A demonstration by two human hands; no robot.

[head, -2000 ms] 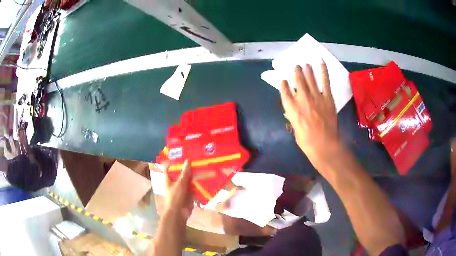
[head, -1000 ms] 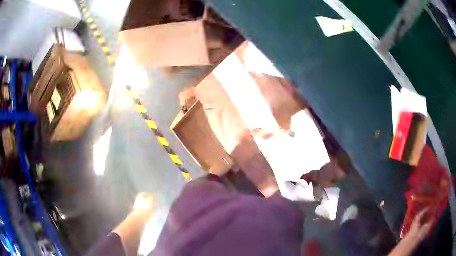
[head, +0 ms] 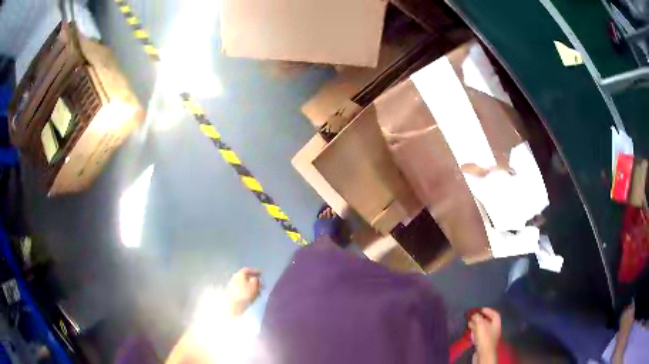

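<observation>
My left hand (head: 246, 287) is above the grey floor at the lower left, fingers curled with nothing visible in them; glare covers the forearm. My right hand (head: 486, 328) is low at the right of my dark purple clothing, its fingers closed on the edge of what looks like a red stool (head: 461, 346). Far from both hands, at the right edge, a red-and-brown box (head: 623, 178) lies on the green bench beside a white paper. Red flat boxes (head: 633, 245) lie below it, cut off by the picture's edge.
Open brown cartons (head: 363, 178) with torn white paper (head: 509, 188) stand between me and the bench (head: 548, 92). Another carton (head: 96, 128) stands at the far left. Yellow-black tape (head: 229, 156) crosses the floor. Another person's arm (head: 624, 333) shows at the lower right.
The view has swung from the bench to the floor and cartons. My right hand has left the red boxes and is now low at a red edge. My left hand has let go of its red boxes.
</observation>
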